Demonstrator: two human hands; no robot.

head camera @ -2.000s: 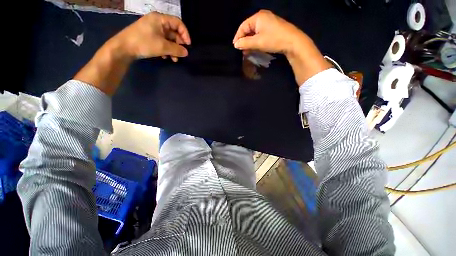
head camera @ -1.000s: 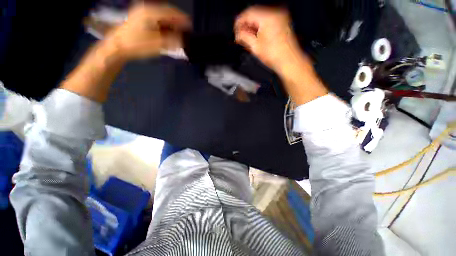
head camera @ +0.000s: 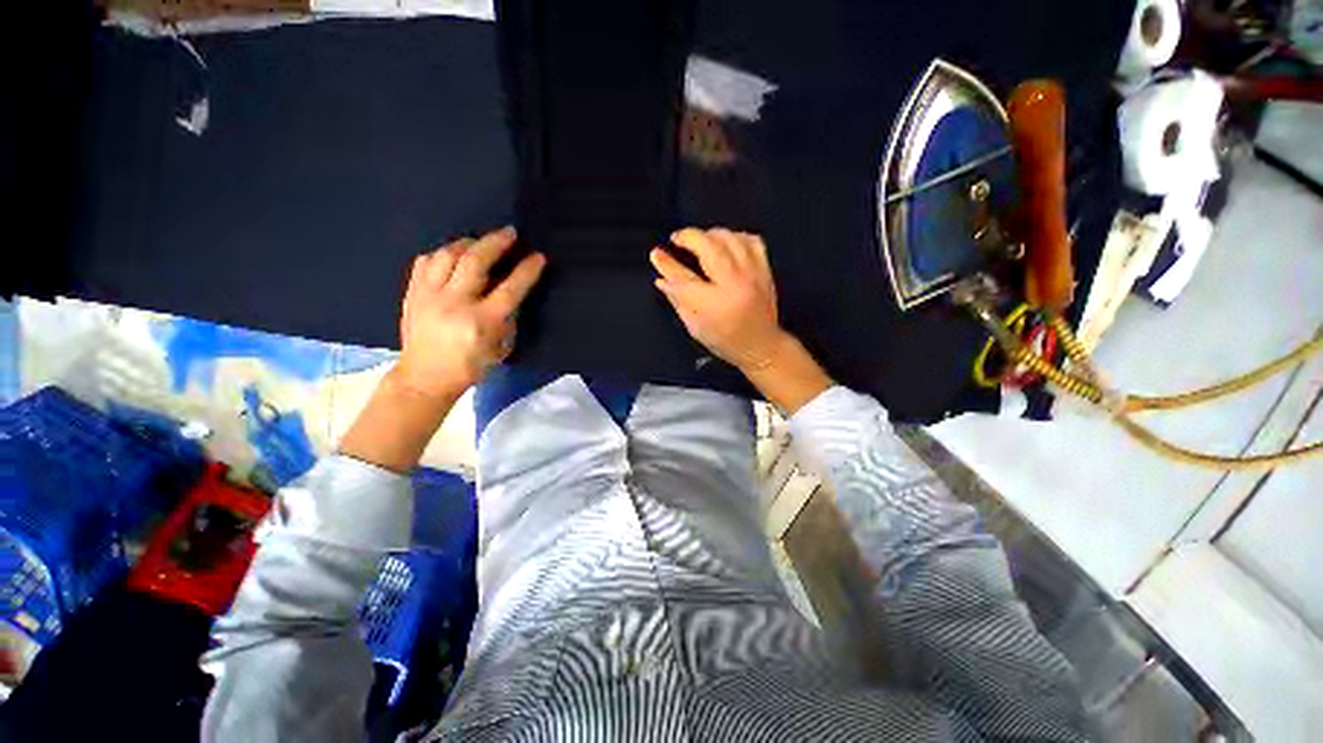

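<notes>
A narrow black garment piece [head camera: 602, 160] lies flat on the black ironing table cover [head camera: 319, 189], running away from me; its outline is hard to see against the cover. My left hand [head camera: 467, 308] is at the left side of its near end, thumb and fingertips on the cloth edge. My right hand [head camera: 726, 298] is at the right side of the near end, fingers curled and touching down. Whether the fingers pinch the cloth is hard to tell. The steam iron [head camera: 958, 182] rests at the right with its orange-brown handle to the right.
Yellow hoses [head camera: 1233, 399] run right from the iron. White tape rolls [head camera: 1168, 138] with loose white strips lie at the right edge. A torn white patch [head camera: 730, 90] shows right of the garment. Blue crates [head camera: 66, 494] and a red crate [head camera: 203, 540] stand on the floor at left.
Both hands have come down and nearer to my body, from raised over the table to the garment's near end. The iron, earlier mostly hidden by my right arm, now shows fully.
</notes>
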